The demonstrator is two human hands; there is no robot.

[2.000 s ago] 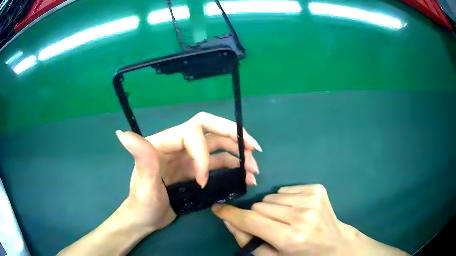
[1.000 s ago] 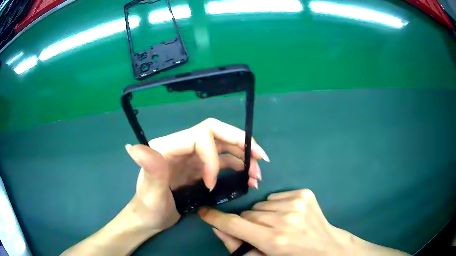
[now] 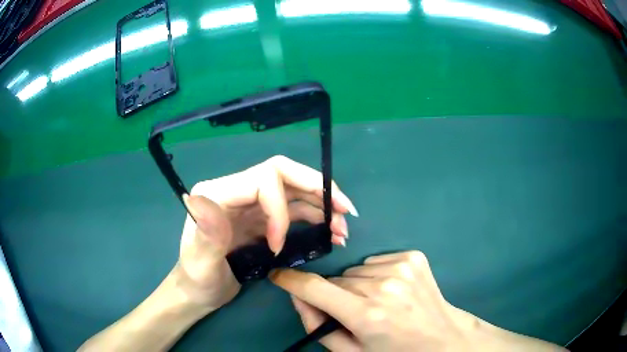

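Note:
A black phone middle frame [image 3: 326, 151] is held tilted above the bench, its notched upper end away from me and its solid lower plate near me. My left hand [image 3: 237, 220] grips it from below and the left side, with fingers showing through the opening and past the right edge. My right hand [image 3: 371, 299] touches the lower plate's near edge with the index fingertip. A slim black handle, probably the tweezers [image 3: 313, 337], is tucked in the right palm; its tips are not visible.
A second phone frame [image 3: 148, 89] lies on the glossy green bench surface [image 3: 440, 75] at the upper left. A duller green strip [image 3: 481, 206] is nearer me. Red trays [image 3: 65, 17] show at the top left and right corners, with something black beyond the left one.
The second frame has moved left across the green surface. The held frame has shifted slightly left. My right fingertip has moved left along the lower plate's edge since the earliest frame.

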